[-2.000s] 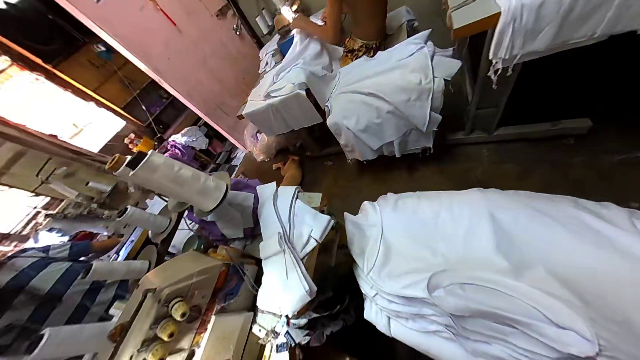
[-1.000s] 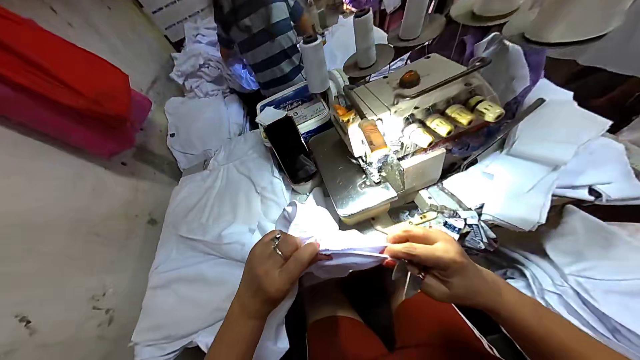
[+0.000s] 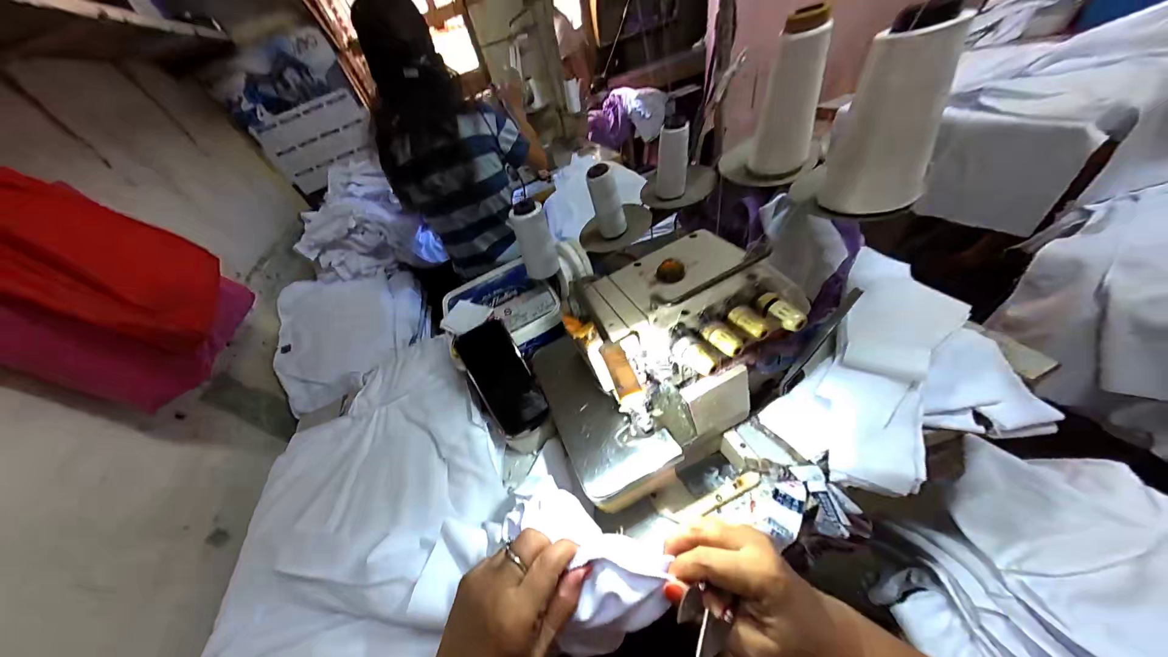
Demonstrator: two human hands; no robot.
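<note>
My left hand (image 3: 516, 593), with a ring on one finger, grips a bunched piece of white fabric (image 3: 607, 584) near the bottom centre. The fingertips of my right hand (image 3: 744, 579) pinch the other end of the same fabric. Below the right fingers a small metal tool shows in part; its kind is unclear. Just beyond my hands is an overlock sewing machine (image 3: 675, 301), lit around its needle, with a flat metal plate (image 3: 607, 433) nearest to me. The fabric lies in front of that plate, apart from the needle.
A smartphone (image 3: 502, 376) lies left of the machine. White cloth (image 3: 365, 493) spreads at left, cut white pieces (image 3: 881, 401) lie at right, and a white garment pile (image 3: 1077, 547) is lower right. Thread cones (image 3: 794, 91) stand behind. A person (image 3: 456, 173) in stripes is beyond.
The view has swung widely since two seconds ago, when my hands were out of sight. Since one second ago both hands have kept hold of the white fabric, and a metal tool now shows by my right hand.
</note>
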